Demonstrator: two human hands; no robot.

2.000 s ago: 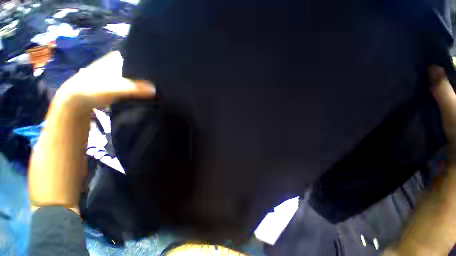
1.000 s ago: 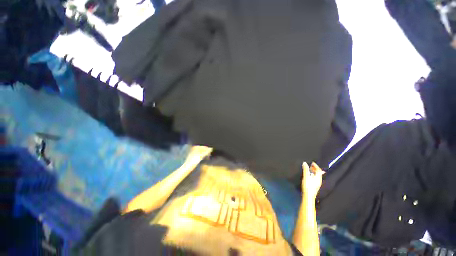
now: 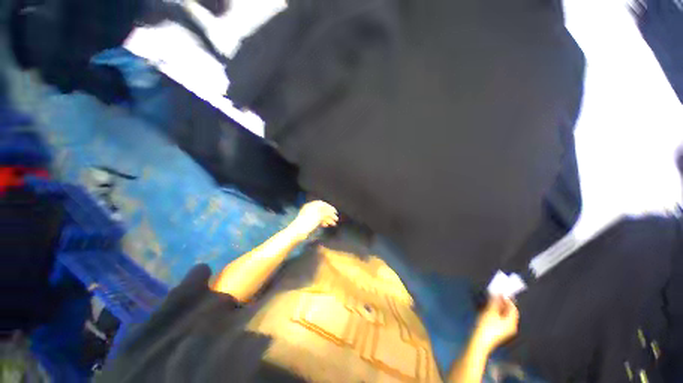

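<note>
A large black garment, apparently a jacket (image 3: pixel 434 127), lies spread on the white table, its lower edge towards me. My left hand (image 3: pixel 318 215) is at the lower left edge, fingers curled against the cloth; blur hides whether it pinches it. My right hand (image 3: pixel 500 318) is beside the lower right edge, fingers bent and close together. A small white patch (image 3: pixel 508 284) shows right at its fingertips; I cannot tell if it is held or is part of the table. Both hands are blurred.
Another black garment with several pale buttons (image 3: pixel 599 299) hangs at the right. The white table top (image 3: pixel 625 127) shows between the garments. Dark cloth (image 3: pixel 232 161) hangs over the table's left edge. Blue crates (image 3: pixel 97 239) stand at the left on the worn blue floor (image 3: pixel 180 224).
The garment, first lifted close to the camera between both hands, came down onto the table. Since then my right hand has shifted lower right in view, and the white patch appears at its fingertips.
</note>
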